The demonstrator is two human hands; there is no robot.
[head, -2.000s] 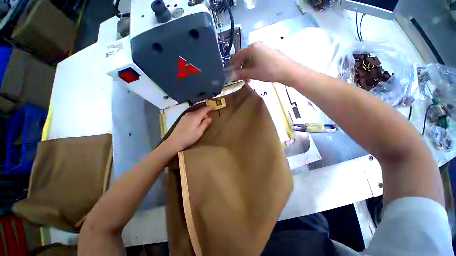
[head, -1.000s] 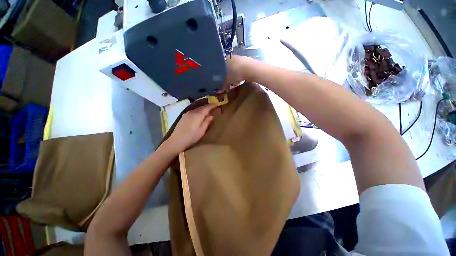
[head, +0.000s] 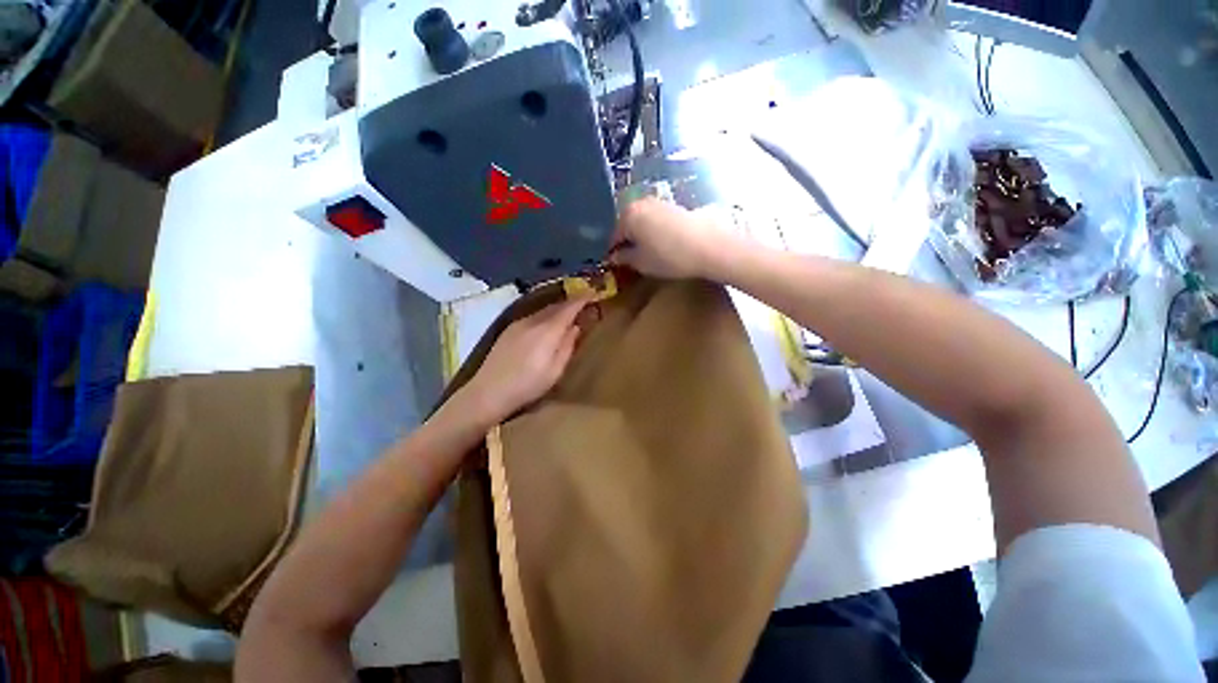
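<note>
A brown bag body (head: pixel 655 467) with a tan strip along its side hangs from under the grey sewing machine head (head: pixel 488 174) over the table's front edge. A small yellow clamp piece (head: pixel 590 287) sits at the bag's top edge. My left hand (head: pixel 532 358) lies on the bag, fingertips at the yellow piece; it presses the fabric and grips nothing that I can see. My right hand (head: pixel 661 240) is at the top edge right of the clamp, fingers pinched at a small dark brown piece, perhaps a tab, partly hidden by the fingers.
A folded brown bag body (head: pixel 200 480) lies at the left. An open plastic bag of brown tabs (head: pixel 1022 207) stands at the right, with a hardware bag (head: pixel 1189 307) beyond it. A dark curved tool or cable (head: pixel 808 187) lies right of the machine. Cardboard boxes (head: pixel 140 80) stand at far left.
My right hand has come down from beside the machine head to the bag's top edge. My left hand stays by the yellow piece. The pen-like item at the right no longer shows.
</note>
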